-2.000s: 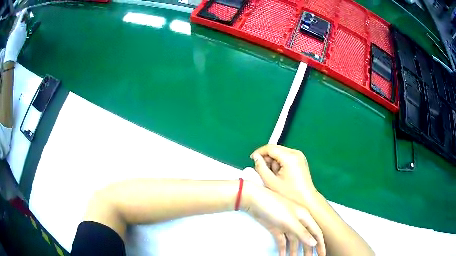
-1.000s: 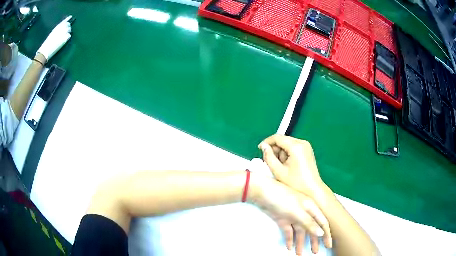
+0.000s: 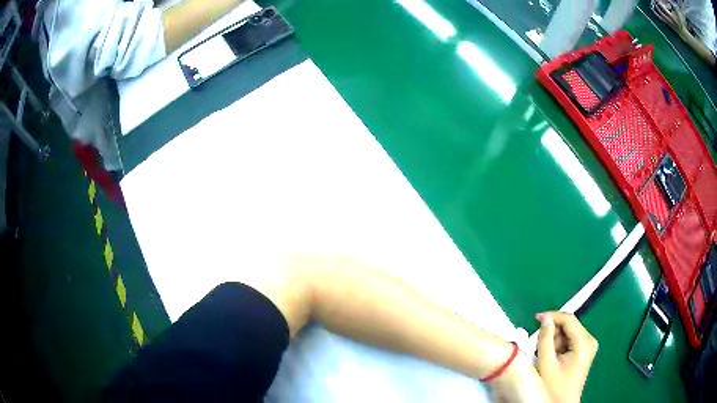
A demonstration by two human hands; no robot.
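My right hand [image 3: 568, 354] is curled at the lower right, with nothing visible in its fingers. It lies over a white strip [image 3: 601, 275] that runs from the white sheet [image 3: 314, 189] to the red tray [image 3: 609, 142]. My left forearm, with a red cord at the wrist, crosses the sheet. Only the start of my left hand [image 3: 520, 387] shows; its fingers are cut off or hidden. Black phone frames lie in the tray, one [image 3: 597, 79] in the upper compartment and one [image 3: 668, 185] in the middle. Another phone frame [image 3: 651, 330] lies on the green surface beside the tray.
A neighbouring worker's sleeve and forearm [image 3: 189, 24] are at the upper left, by a phone frame [image 3: 236, 47] on a white sheet. Another person's hands show at the top right. A black tray [image 3: 702, 366] is cut off at the lower right. Yellow-dashed floor marking [image 3: 110, 252] is at left.
The view has swung left, so the trays and my hands appear farther right. My left fingers have left the picture. Between the earlier frames, the loose phone frame shifted left from beside the black tray.
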